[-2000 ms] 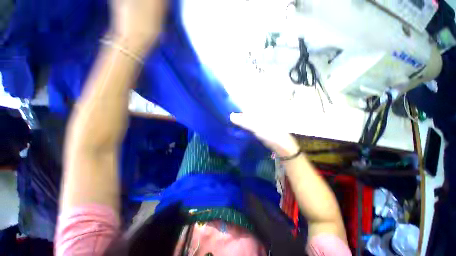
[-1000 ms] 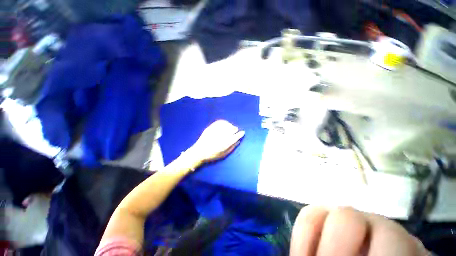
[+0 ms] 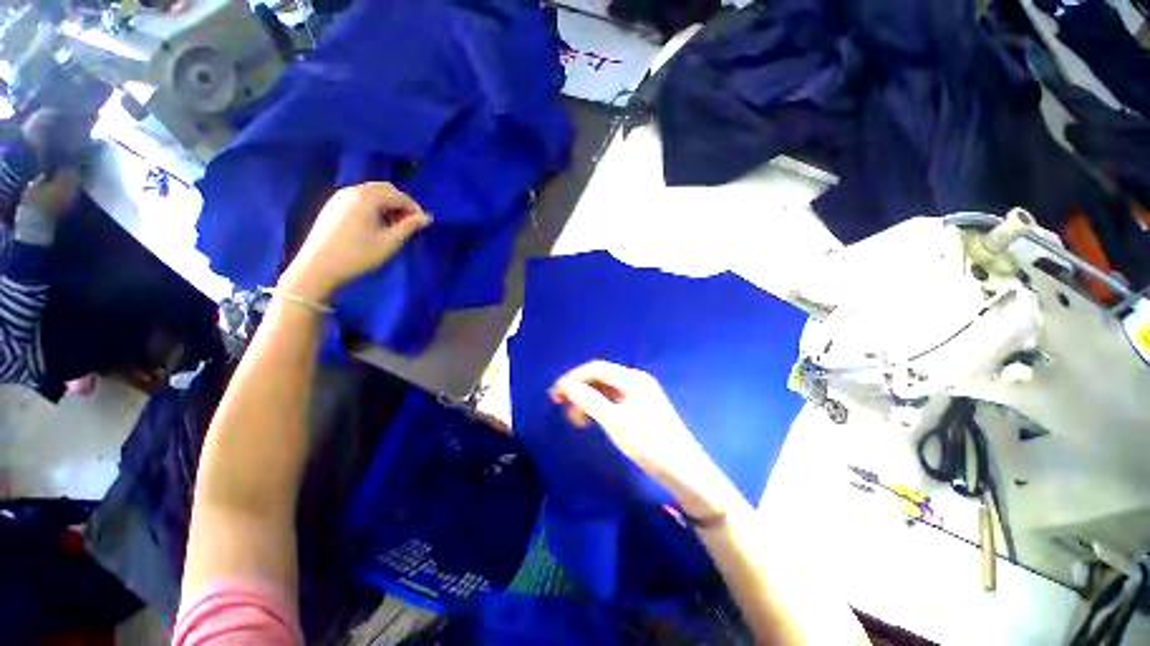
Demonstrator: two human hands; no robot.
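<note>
A bright blue cut panel [image 3: 681, 328] lies flat on the white machine table, its right edge by the needle area of the cream-white sewing machine [image 3: 908, 303]. My right hand [image 3: 618, 410] is over the panel, fingertips close together; whether it pinches anything is too small to tell. My left hand [image 3: 372, 234] is over a loose blue heap of cloth [image 3: 416, 114] at the left, thumb and fingertips close together; whether something thin is between them cannot be told.
Black-handled scissors [image 3: 955, 448], a wooden-handled tool [image 3: 987, 548] and yellow-handled snips [image 3: 914, 501] lie by the machine base. Dark cloth [image 3: 820, 101] lies at the back. A person's striped sleeve [image 3: 23, 297] shows at far left beside another machine [image 3: 196, 76].
My left hand has moved from the blue panel to the heap at the left. My right hand has moved from the lower right onto the panel. The view has shifted left.
</note>
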